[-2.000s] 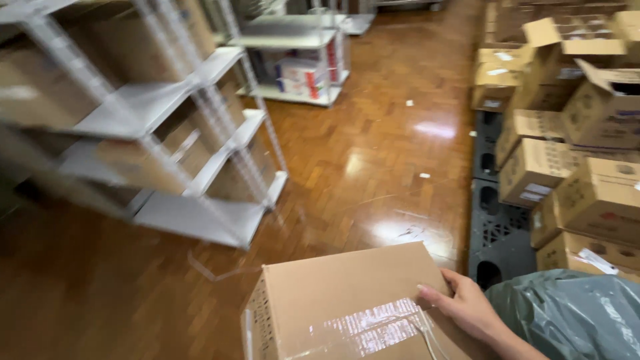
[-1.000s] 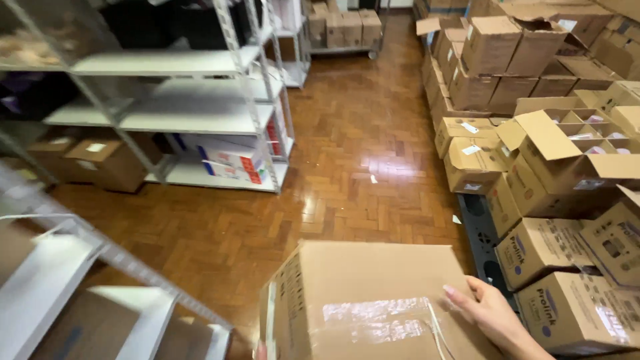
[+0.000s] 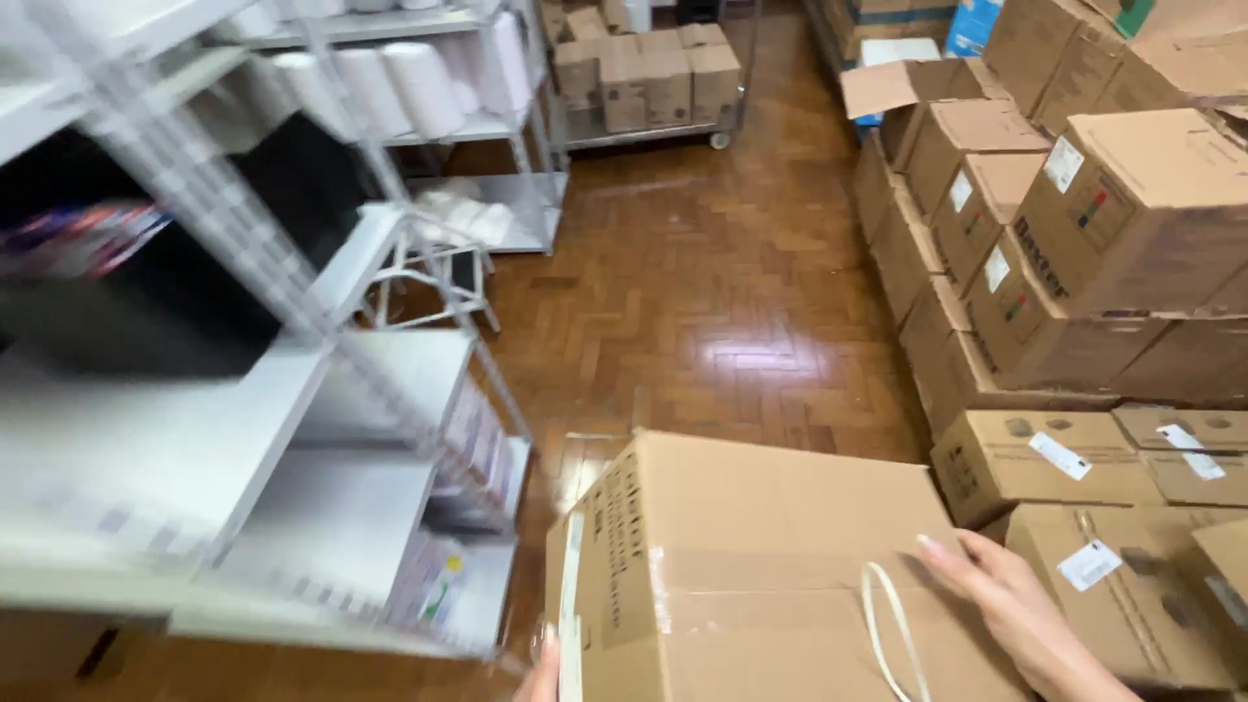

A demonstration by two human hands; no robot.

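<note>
A closed cardboard box with clear tape across its top fills the lower middle of the head view. It bears printing on its left side, and a thin white cord loop lies over its top. My right hand grips the box's right edge, thumb on top. At the bottom edge of the view, my left hand holds the left side; only its fingertips show. The underside of the box is hidden.
Metal shelving lines the left, with a black bin and paper rolls. Stacked cardboard boxes border the parquet floor at right. A white step stool and a loaded cart stand farther off.
I have moved forward along the aisle with the box in both hands. The cart with boxes appears nearer, and the left fingertips show more plainly than two seconds ago.
</note>
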